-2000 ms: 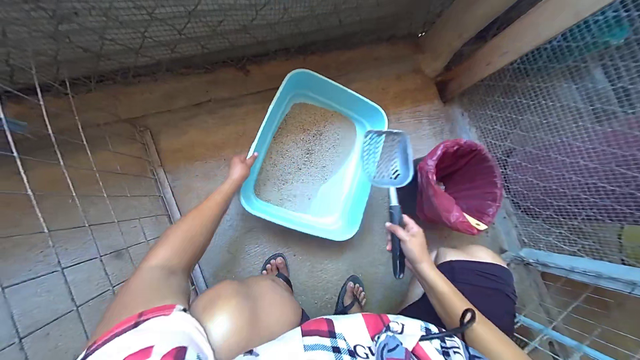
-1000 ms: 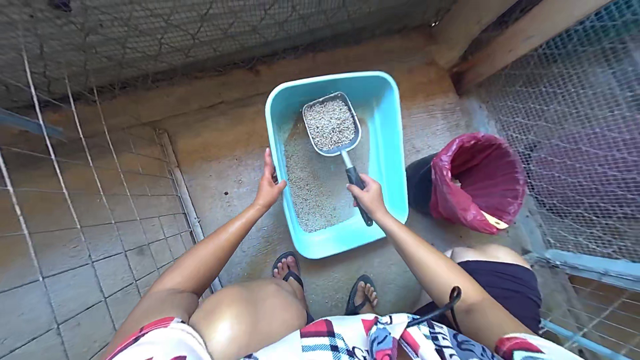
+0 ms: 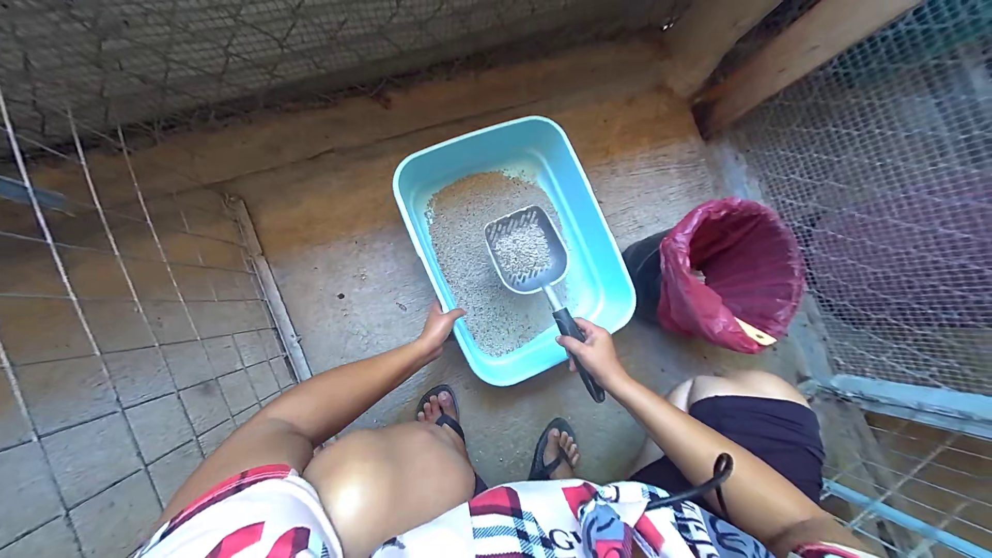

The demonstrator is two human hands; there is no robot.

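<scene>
A turquoise plastic litter box (image 3: 601, 260) lies on the floor with grey granular litter (image 3: 473, 225) spread over its bottom. My left hand (image 3: 439, 328) grips the box's left rim near the lower corner, thumb over the edge. In my right hand (image 3: 593, 350) is the black handle of a metal slotted litter scoop (image 3: 556, 275). The scoop's head is over the litter inside the box and holds a smaller heap of litter than a second ago. Whether the scoop touches the litter below cannot be told.
A dark bin lined with a red plastic bag (image 3: 732, 271) stands right of the box. Wire mesh panels (image 3: 132, 310) rise at left, back and right, with wooden beams (image 3: 806, 62) at the upper right. My feet in black flip-flops (image 3: 554, 449) are just below the box.
The scoop, beside the box two seconds ago, came over it and was full of litter one second ago; it now holds less. My left hand has closed on the rim again after being open beside it.
</scene>
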